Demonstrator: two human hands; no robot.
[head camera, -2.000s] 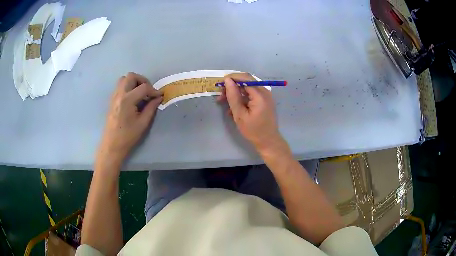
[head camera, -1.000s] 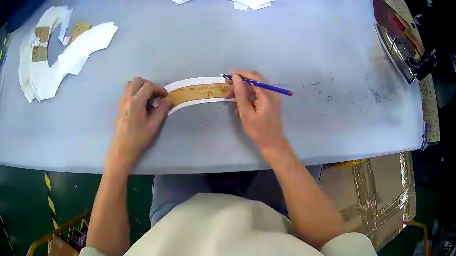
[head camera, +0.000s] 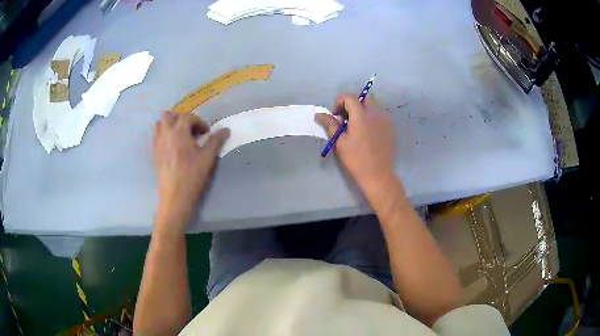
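Observation:
A curved white collar piece (head camera: 273, 123) lies in front of me with no card on it. My left hand (head camera: 184, 147) holds its left end between thumb and fingers. My right hand (head camera: 365, 141) has thumb and fingers at its right end and also holds the blue-purple marking pencil (head camera: 335, 137), which slants with its pale end up and away. The tan-brown curved marking template (head camera: 227, 86) lies on the table beyond the white piece, its left end next to my left fingers, partly hidden by them.
A loose pile of white collar pieces (head camera: 62, 125) with small pattern cards (head camera: 59, 90) lies at left. A stack of collar pieces (head camera: 263, 9) is at the far middle. An electric iron (head camera: 503, 49) stands at the right edge. Taped cardboard (head camera: 506, 243) is below right.
The template has come off the white piece and lies beyond it. The pencil has swung from nearly level to steep in my right hand. The view has shifted, showing more of the far table.

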